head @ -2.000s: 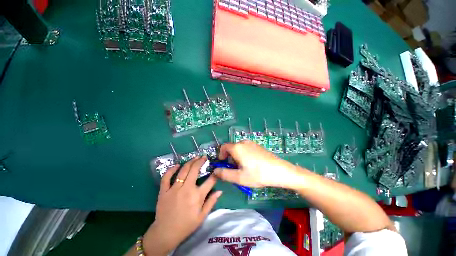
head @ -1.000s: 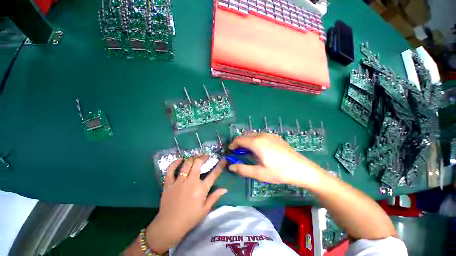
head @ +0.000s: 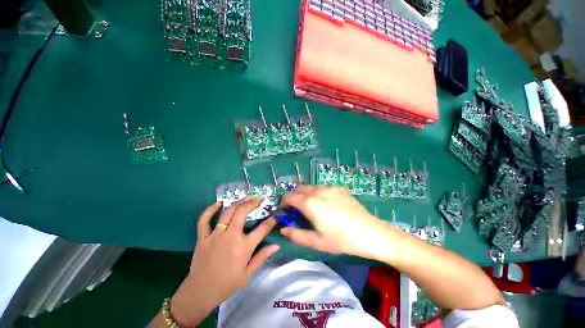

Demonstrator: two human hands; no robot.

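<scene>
A green circuit board panel with upright rods [head: 232,193] lies in front of me. My left hand [head: 234,234] rests on its near edge with the fingers spread, pressing on it. My right hand [head: 333,221] is closed around blue-handled cutters [head: 287,220], mostly hidden in the fist. The cutter tips are at the panel near my left fingertips; the exact contact is hidden. Another panel [head: 280,138] lies just beyond, a longer one [head: 372,179] lies to the right, and one [head: 420,231] is partly under my right forearm.
A small single board [head: 149,145] lies at left. A group of boards [head: 208,38] stands at the back left. Red-orange label sheets [head: 365,67] and a black case [head: 452,66] lie at the back. A board pile [head: 513,173] is at right, with a small board piece [head: 454,208] beside it.
The view has shifted, so the bench things appear further right. Both hands stay at the same panel, and the cutters remain in my right hand with less blue showing.
</scene>
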